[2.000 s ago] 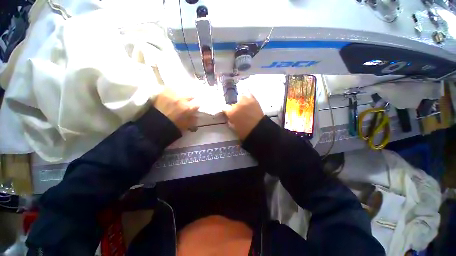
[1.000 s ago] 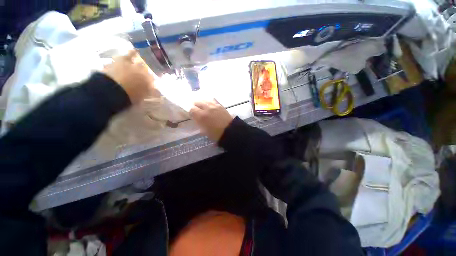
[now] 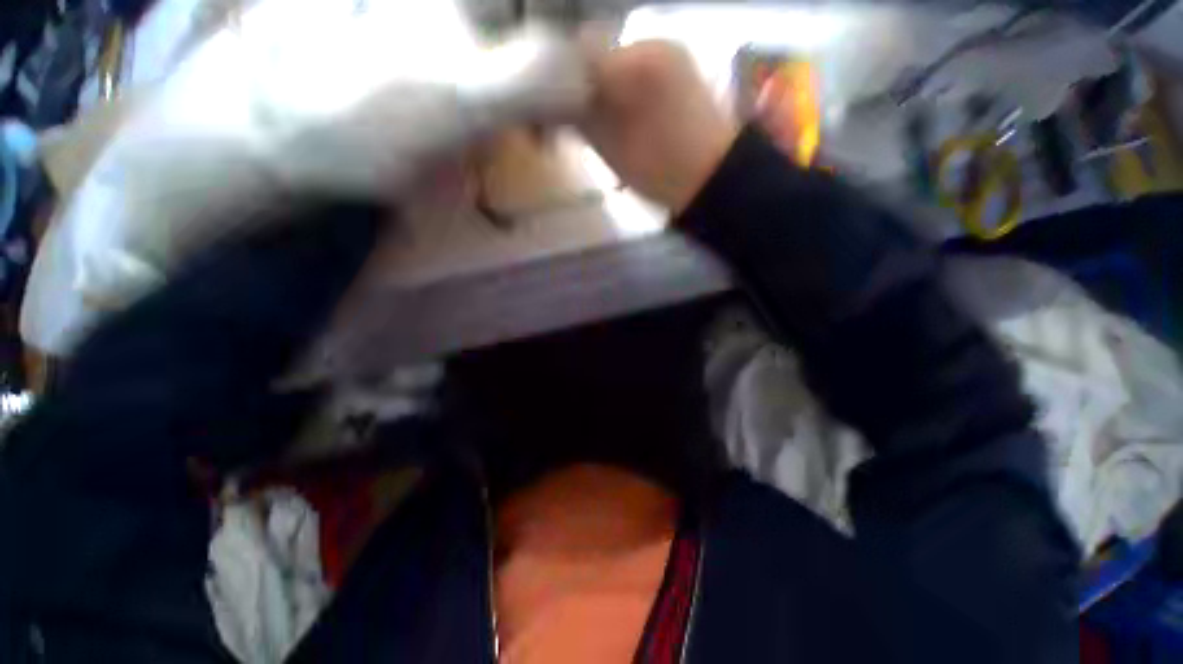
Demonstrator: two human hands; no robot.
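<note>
The off-white garment (image 3: 286, 143) is bunched and blurred across the upper left, above the table edge. My right hand (image 3: 658, 119) is closed on its right end, at the top middle. My left hand is hidden behind the cloth and blur; only the dark left sleeve shows, reaching up to the garment. The sewing machine's head is mostly out of the picture at the top, and the needle area cannot be made out.
The smartphone (image 3: 782, 104) stands right of my right hand. Yellow-handled scissors (image 3: 979, 184) lie further right. The table's front edge (image 3: 545, 296) runs across the middle. Off-white garments (image 3: 1103, 402) lie below right; white cloth (image 3: 266, 564) lies below left.
The view has shifted, so the machine head has nearly left the top. The garment is now raised and bunched towards my right hand. My left hand has gone from sight.
</note>
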